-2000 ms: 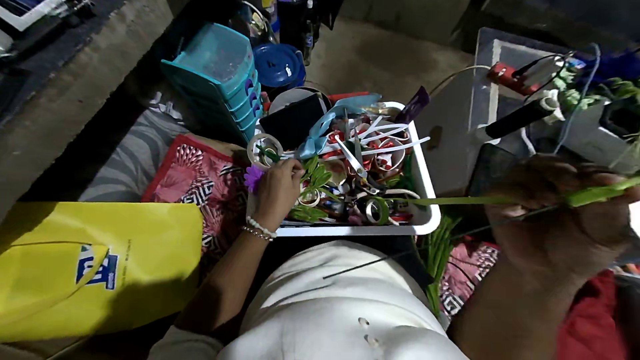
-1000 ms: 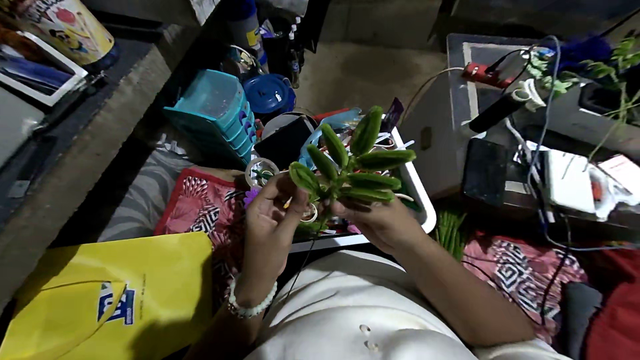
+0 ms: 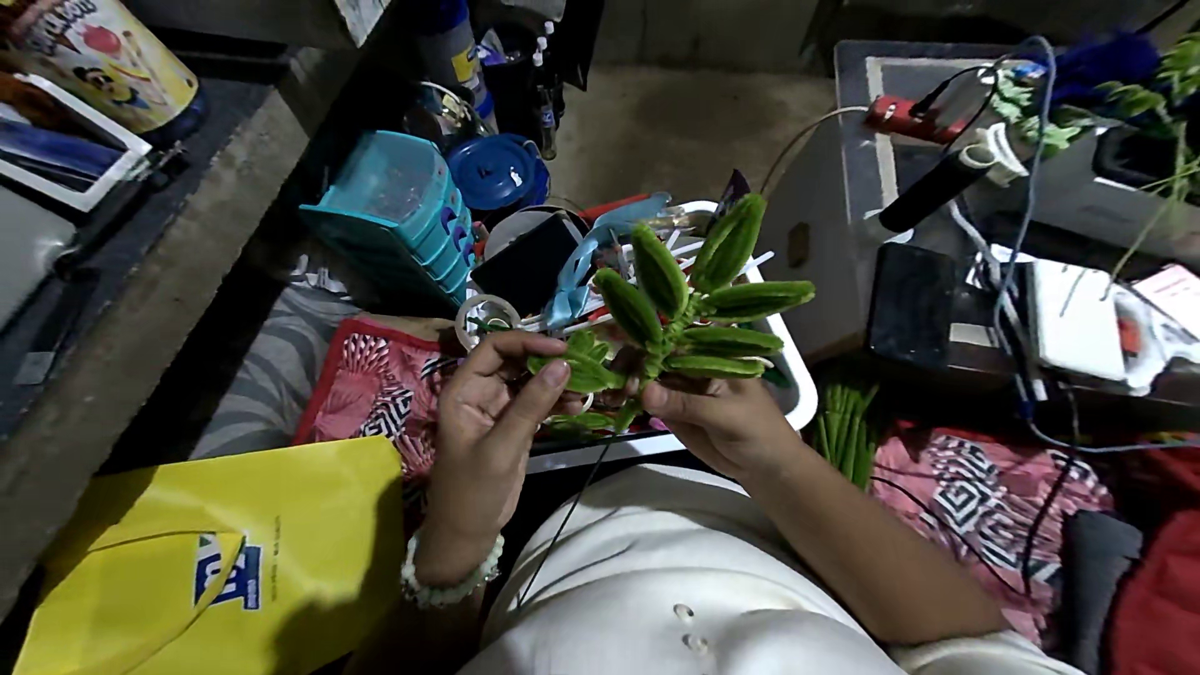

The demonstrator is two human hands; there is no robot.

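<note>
A spray of fuzzy green leaves, apparently of pipe cleaner, stands over a white plastic tray. Its base is pinched between the thumb and fingers of my right hand. My left hand, with a beaded bracelet at the wrist, holds a smaller green leaf piece against the spray's left side. A thin dark wire stem runs down from the leaves across my white shirt. The white plastic tray beneath holds tape rolls, a light blue ribbon and white sticks, partly hidden by the leaves and my hands.
Teal stacked drawers and a blue lidded tub stand beyond the tray. A yellow bag lies at the left. At the right are a table with a black phone and trailing cables, and a bundle of green stems.
Two seconds ago my right hand was out at the right with a green strip and my left was over the tray. Both hands are now together at the leafy spray.
</note>
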